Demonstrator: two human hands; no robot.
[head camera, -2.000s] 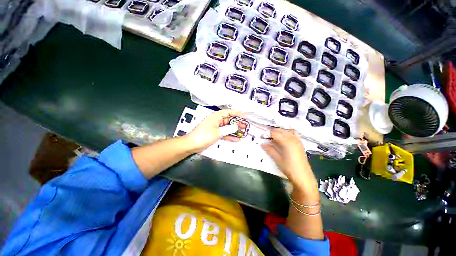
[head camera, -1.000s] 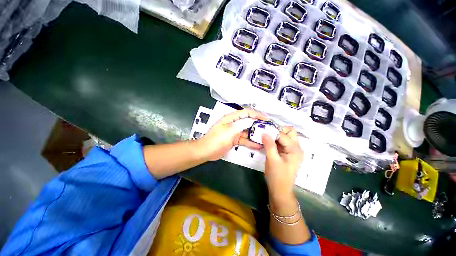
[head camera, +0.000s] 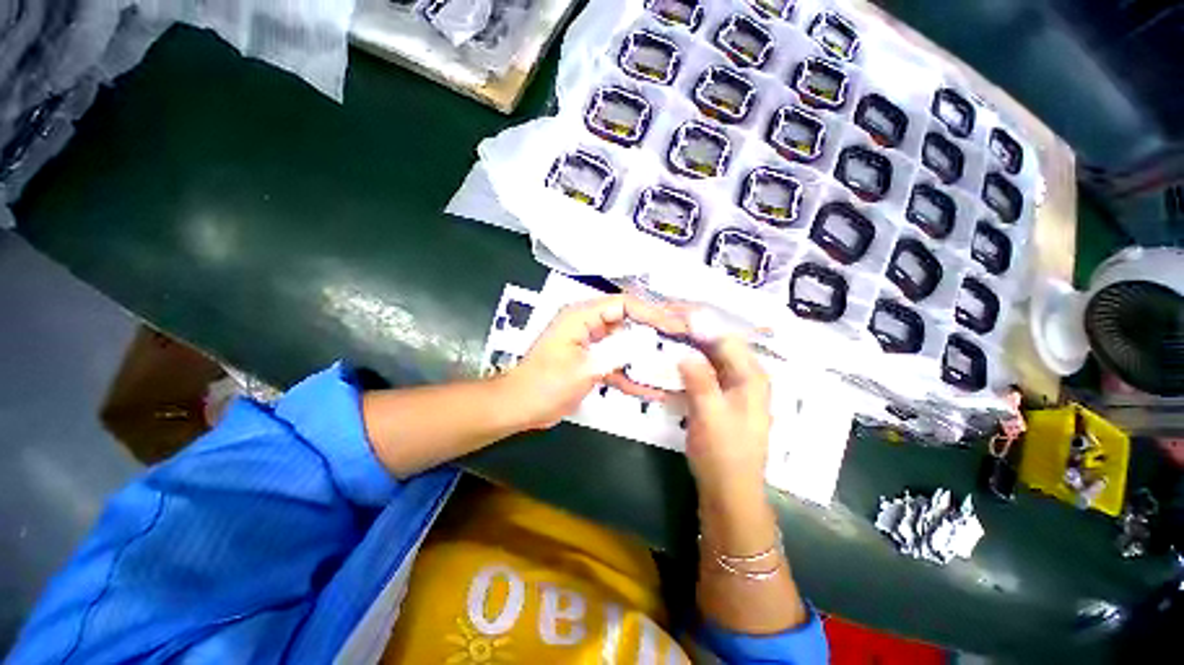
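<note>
My left hand (head camera: 566, 364) and my right hand (head camera: 730, 400) meet over the white adhesive sheet (head camera: 812, 457). The fingers of my left hand curl around a small watch housing whose upper face looks white (head camera: 649, 356); its dark rim is mostly hidden by fingers and blur. The fingertips of my right hand are at its right side; whether they grip it or a film piece is unclear. The sheet has small black marks. Just beyond lies the whitish blister tray (head camera: 519, 195) with rows of housings, the left ones pale-rimmed (head camera: 669, 213), the right ones plain black (head camera: 819, 291).
A heap of liner scraps (head camera: 930, 525) lies right of the sheet. Beyond it are a yellow parts bin (head camera: 1073, 457) and a white desk fan (head camera: 1135, 322). A second tray on a tan board (head camera: 500, 91) is at the upper left. Translucent stacked trays (head camera: 78, 78) are at the far left.
Since two seconds ago, my right hand has moved from the sheet to the housing in my left hand. Since one second ago, the housing's dark rim has become harder to see. The view has shifted.
</note>
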